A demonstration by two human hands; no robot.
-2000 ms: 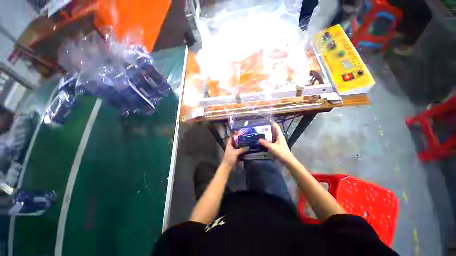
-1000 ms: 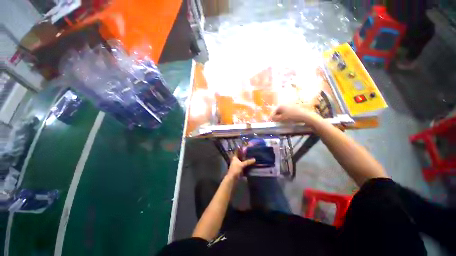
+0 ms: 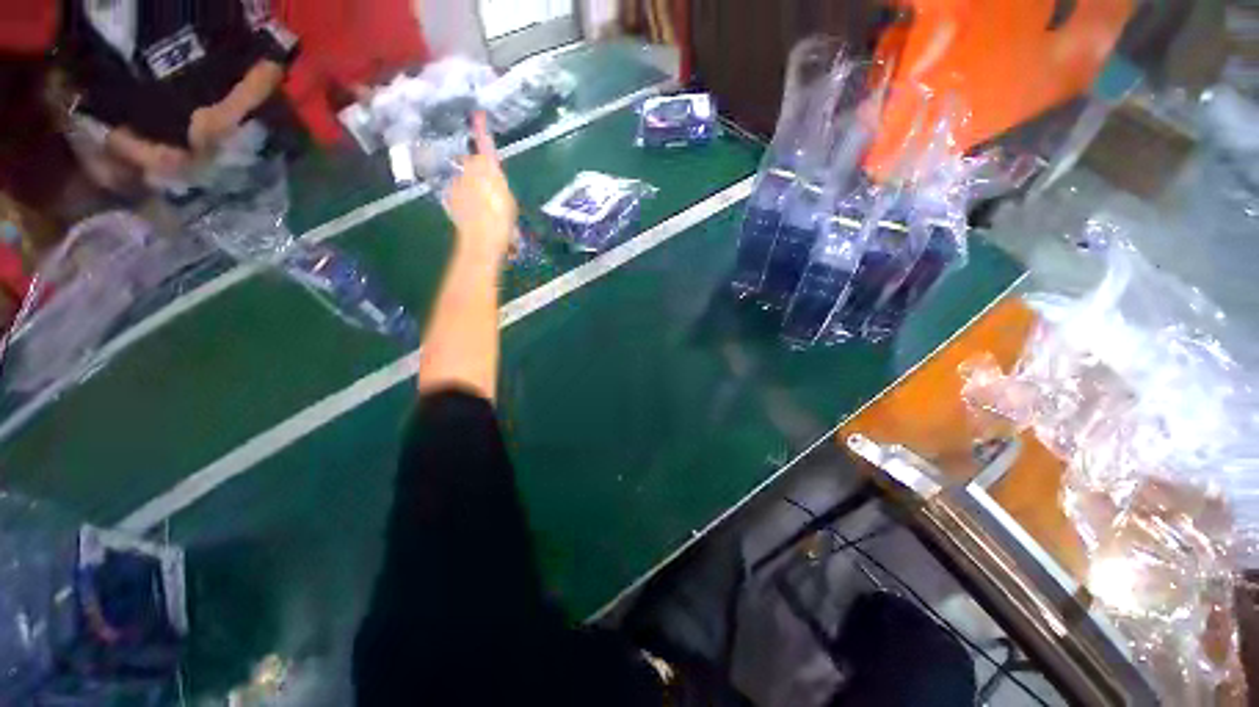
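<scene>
My left hand [image 3: 481, 207] reaches across the green conveyor belt [image 3: 621, 373]. It is blurred, and a small bluish glint shows by the wrist; I cannot tell whether it holds anything. A bagged product box [image 3: 594, 207] lies just right of the hand, and another bagged box [image 3: 675, 120] lies farther back. Several bagged dark blue boxes [image 3: 849, 263] stand side by side near the belt's edge, film tails up. My right hand is out of the picture.
The heat sealer's metal bar [image 3: 1015, 580] and crumpled clear film [image 3: 1146, 428] are at the right. A person [image 3: 173, 69] handles clear film across the belt. Bagged items lie at left [image 3: 338, 283] and lower left [image 3: 124, 601]. Orange housing [image 3: 980, 83] stands behind.
The view has swung left from the sealer to the belt. My left hand has left the box over my lap and stretched over the belt. My right hand has gone out of view.
</scene>
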